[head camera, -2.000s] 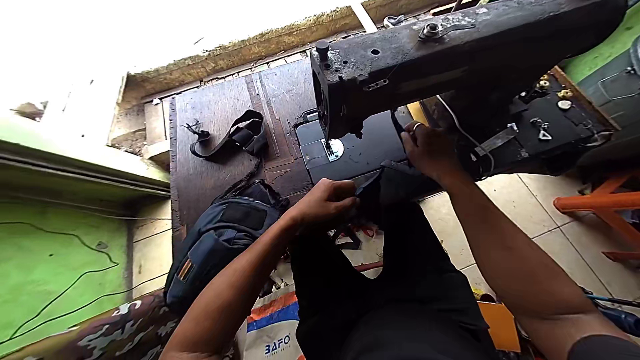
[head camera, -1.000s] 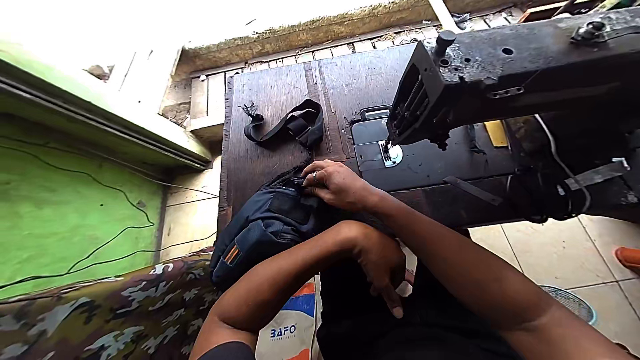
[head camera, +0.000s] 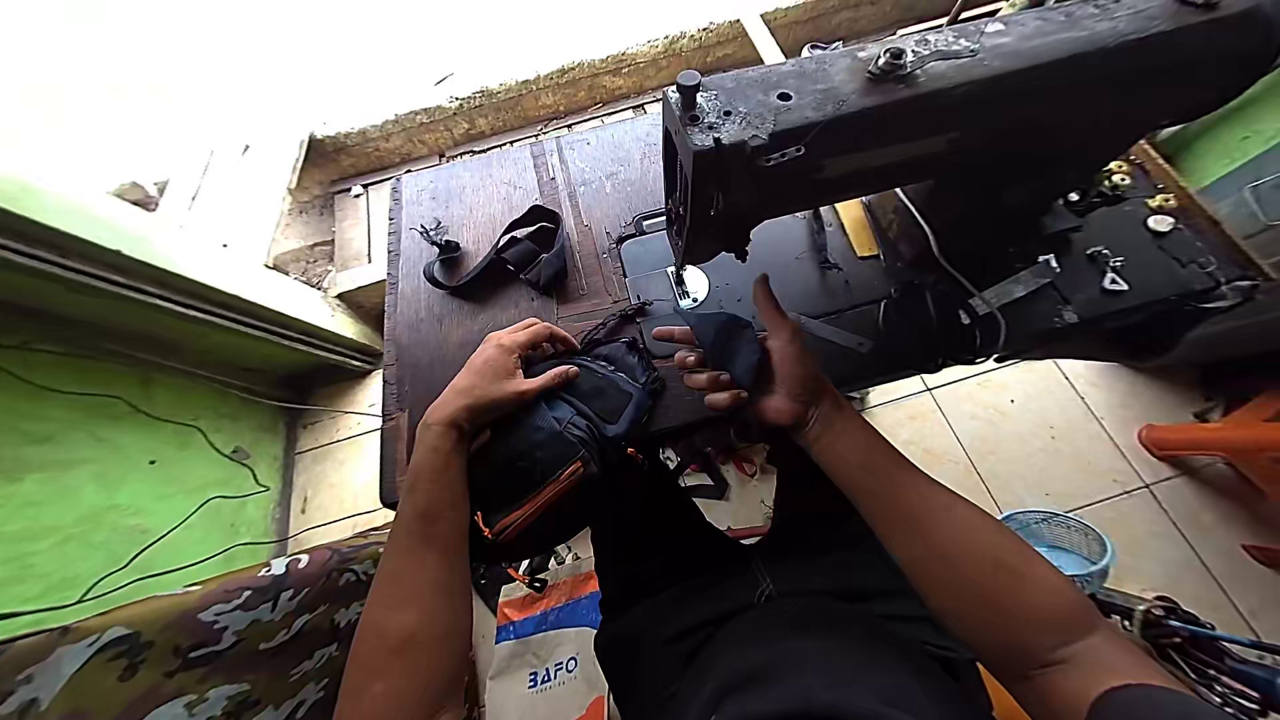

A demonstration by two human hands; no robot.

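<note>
My left hand (head camera: 505, 372) lies on top of a dark blue fabric bag (head camera: 570, 430) with orange zips, at the table's near edge; whether its fingers grip the cloth is not clear. To the right, my right hand (head camera: 765, 370) is turned palm up and holds a small dark fabric piece (head camera: 729, 345) against the palm, thumb raised. Just beyond that hand are the needle plate (head camera: 689, 287) and the head of a black sewing machine (head camera: 900, 110). A black webbing strap (head camera: 510, 250) lies curled on the wooden table (head camera: 430, 200) behind the bag.
A white cable (head camera: 945, 260), a yellow piece (head camera: 857, 228) and small metal parts (head camera: 1110, 270) lie by the machine's arm. On the tiled floor are a blue basket (head camera: 1058, 545) and an orange stool (head camera: 1220, 440). A printed sack (head camera: 545, 640) and camouflage fabric (head camera: 200, 640) are below the table.
My left hand has moved from my lap onto the bag. My right hand has left the bag and is now to its right, with the dark fabric piece in it. The bag's orange zip has come into view.
</note>
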